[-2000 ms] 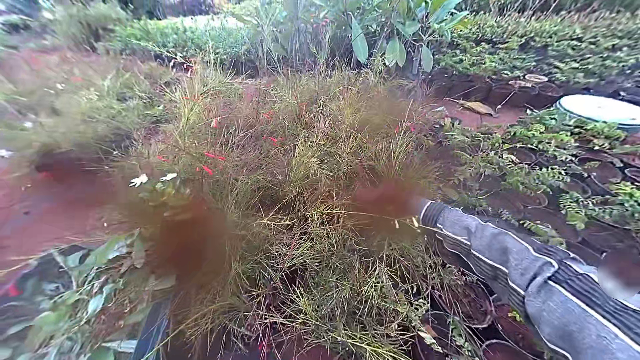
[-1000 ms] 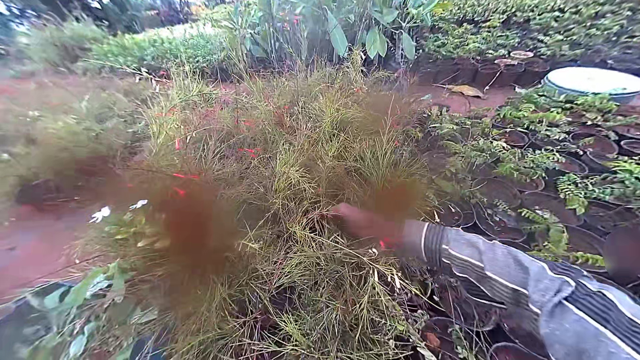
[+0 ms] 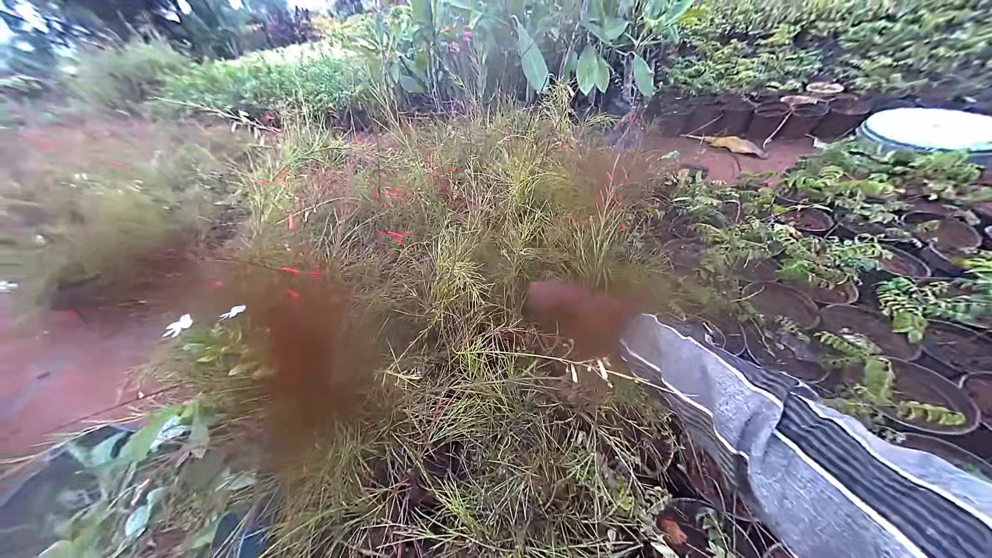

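In the head view my right hand (image 3: 577, 306), in a grey striped sleeve (image 3: 744, 395), reaches in from the right among thin, grassy stems with small red flowers (image 3: 395, 236). The hand is blurred, so its fingers and anything between them cannot be made out. A thin stalk with pale buds (image 3: 573, 363) crosses just below the wrist. My left hand cannot be made out; smeared brown patches cover part of the plants.
Black plant pots (image 3: 922, 395) with ferny seedlings crowd the right side. A white-topped round container (image 3: 930, 128) stands at the upper right. White flowers (image 3: 178, 325) and reddish soil (image 3: 62, 372) lie to the left. Broad-leaved plants (image 3: 531, 58) rise behind.
My right hand has moved left into the stems between the first and second frames, then back a little to the right. What its fingers did is not clear.
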